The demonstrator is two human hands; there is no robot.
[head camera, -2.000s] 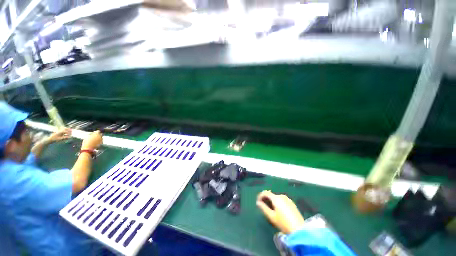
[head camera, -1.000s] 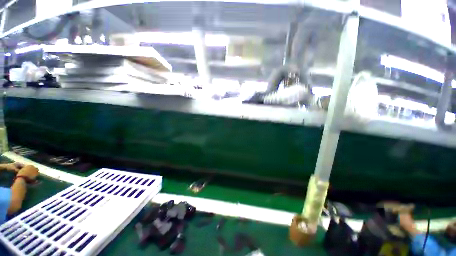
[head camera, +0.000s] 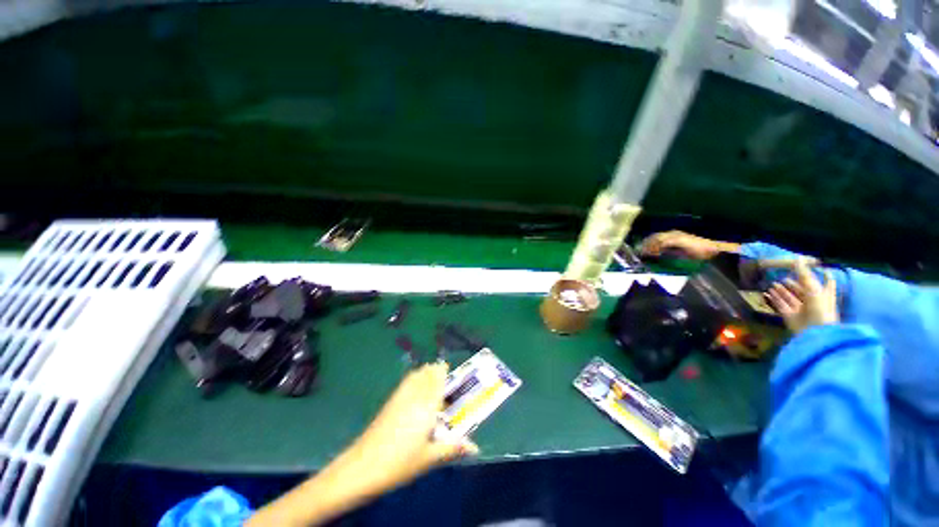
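My left hand [head camera: 417, 407] reaches in from the lower left and grips the left edge of a white printed card [head camera: 484, 391], with fingers and thumb at its edge. A second white card [head camera: 638, 414] lies angled on the bench to the right, untouched. My right hand [head camera: 808, 299], with a blue sleeve behind it, is raised by the black soldering station [head camera: 746, 335]; whether it holds anything cannot be told. A tangled heap of small black parts [head camera: 257, 335] lies at left, with loose ones nearer the middle.
A white slotted tray [head camera: 88, 329] is at the left edge. A brown pot [head camera: 569, 307] stands at the foot of a wrapped post [head camera: 605, 242]. A black object [head camera: 654, 324] sits beside the station. A small assembly [head camera: 343, 235] lies on the belt. Another person's hand [head camera: 680, 245] is at right.
The view has swung right and down. My left hand is back in view, now on the white card. My right hand shows by the station, and the second card is fully in view.
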